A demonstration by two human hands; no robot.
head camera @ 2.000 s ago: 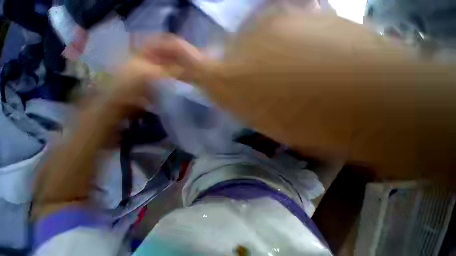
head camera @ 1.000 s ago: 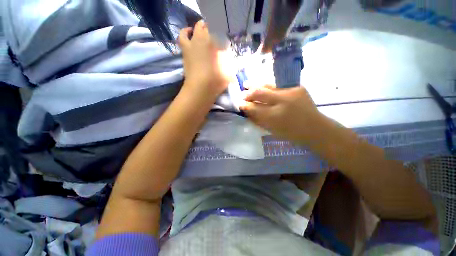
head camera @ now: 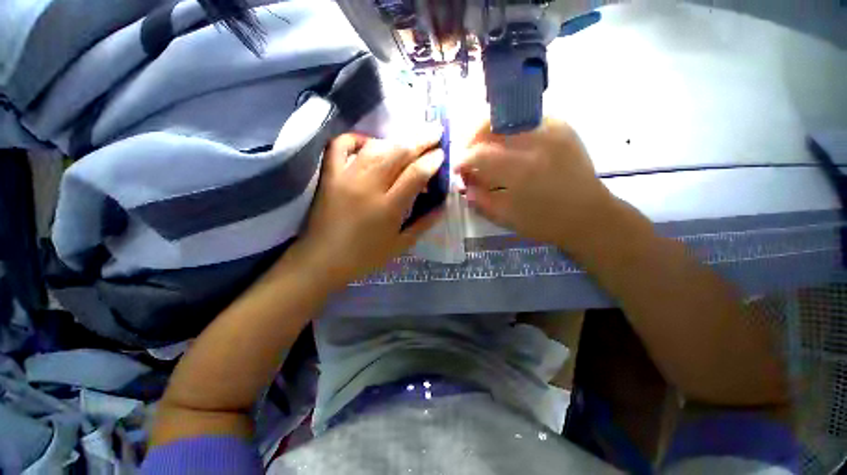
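Observation:
A light grey garment with dark bands [head camera: 223,209] lies heaped on the table left of the needle. My left hand [head camera: 376,190] is bent over a dark folded edge of cloth [head camera: 426,199] just in front of the presser foot [head camera: 435,70], fingertips on it. My right hand [head camera: 529,176] is beside it, below the dark grey-blue attachment [head camera: 515,88], its fingertips pinched at the right side of the same work. A pale narrow strip of cloth [head camera: 453,243] hangs between my hands over the table edge. What the right fingertips grip is partly hidden by glare.
The sewing machine head is at the top, under a bright lamp. A ruler-marked table edge [head camera: 557,263] runs across the front. Dark scissors [head camera: 827,167] lie at the right. Grey cloth pieces [head camera: 56,408] are heaped at lower left. A pale perforated basket [head camera: 817,371] is at lower right.
My left hand has come down from beside the needle to the dark folded edge. My right hand remains close to the work. The pale cloth in front now shows as a narrower strip.

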